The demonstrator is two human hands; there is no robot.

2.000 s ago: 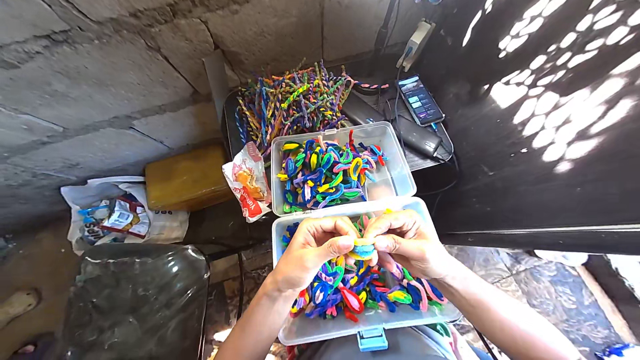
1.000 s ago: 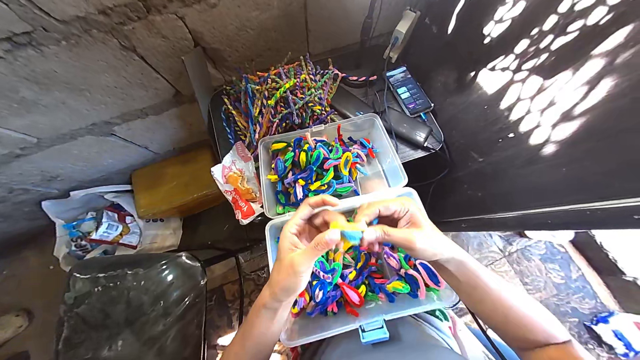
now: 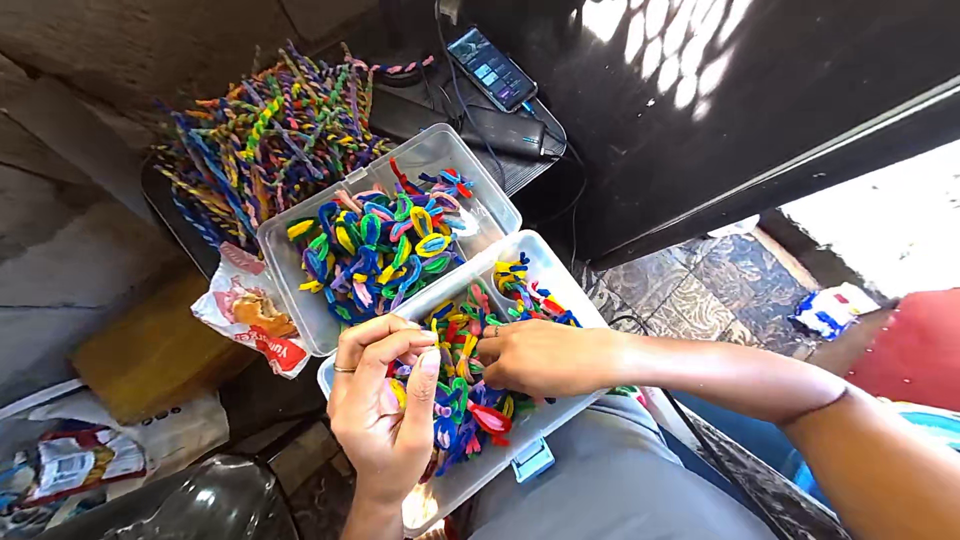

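A hinged clear plastic case lies open, its lid (image 3: pixel 274 259) and its base (image 3: pixel 480 484) both full of looped, colourful pipe-cleaner pieces (image 3: pixel 367 232). My left hand (image 3: pixel 390 397) is raised over the left part of the base, palm turned inward, thumb and forefinger nearly together; whether a small piece is between them cannot be told. Down in the base, my right hand (image 3: pixel 547 356) reaches among the pieces, its fingertips partly hidden by them. A blue latch (image 3: pixel 533 460) is on the base's front edge. Behind the lid lies a big pile of twisted pipe cleaners (image 3: pixel 270 135).
A phone (image 3: pixel 493 70) and a black device (image 3: pixel 504 132) with cables lie on the dark stand behind. A wrapped burger (image 3: pixel 259 311) sits left of the lid. Further left are a yellowish-brown block (image 3: pixel 157 345) and a bag with packets (image 3: pixel 90 457). Part of a person in red is at right.
My hands were together over the base, handling a yellow and blue piece; now they are apart, with the right one down among the pieces. The view has turned and moved closer.
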